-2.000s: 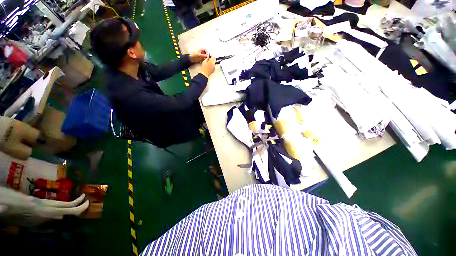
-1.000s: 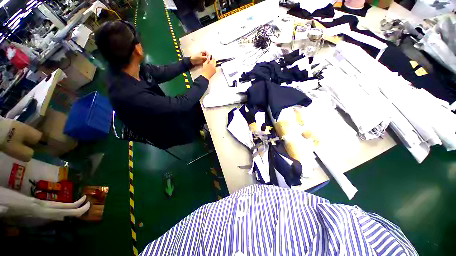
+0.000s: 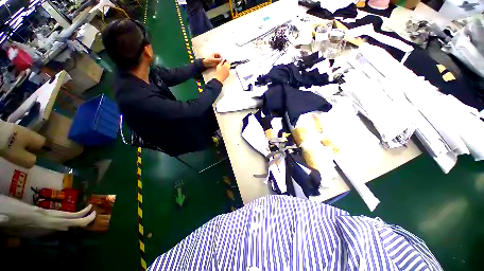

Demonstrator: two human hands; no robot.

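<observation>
Neither of my hands is in view; only my striped shirt shows at the bottom. Nearest in front of me, a pale table bears dark navy cut fabric in a limp heap. Yellow-tan pieces lie beside it, with navy and white scraps at the near left. Long white panels lie to the right and overhang the edge. A white strip sticks out over the near edge. A thin dark tool lies by the seated person's hands.
A seated person in dark clothes at the table's left side holds both hands together around something too small to tell. A blue crate, a mannequin torso and white mannequin limbs stand or lie at the left. Clear shiny containers are on the table's far part.
The seated person's head and hands have shifted slightly. The table things look unmoved.
</observation>
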